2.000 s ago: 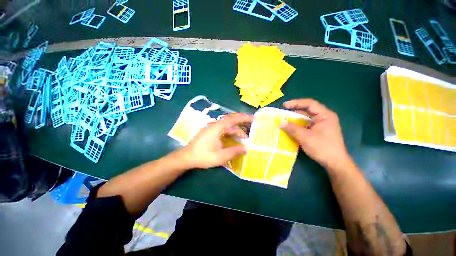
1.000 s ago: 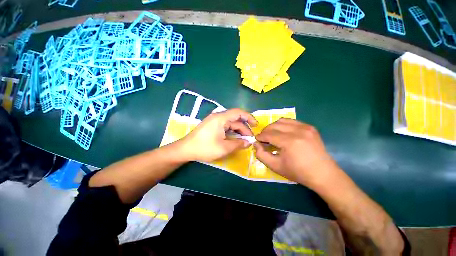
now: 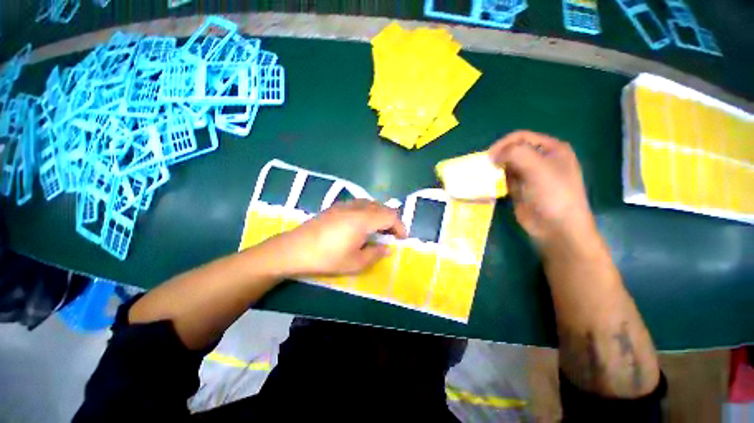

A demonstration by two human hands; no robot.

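The adhesive sheet (image 3: 409,277) lies flat on the green bench, with yellow rectangles in its lower row and at the upper right. Several open windows in its white upper web show dark surface. My left hand (image 3: 343,238) lies palm down over the sheet's middle, fingers bent; whether the fingertips pinch it is hidden. My right hand (image 3: 541,178) is raised at the sheet's upper right corner. It pinches a yellow piece (image 3: 471,176) by its right end, with a whitish face showing and yellow edges.
A yellow pile (image 3: 417,87) lies beyond the sheet. The light-blue housing pile (image 3: 149,116) is at the left. A thick sheet stack (image 3: 690,149) stands at the right. A pale rail (image 3: 322,29) divides off the far strip, where more housings (image 3: 581,15) lie.
My right hand has moved up and right, away from my left hand, with the yellow piece. An open window now shows right of my left fingertips. The whole view has shifted slightly.
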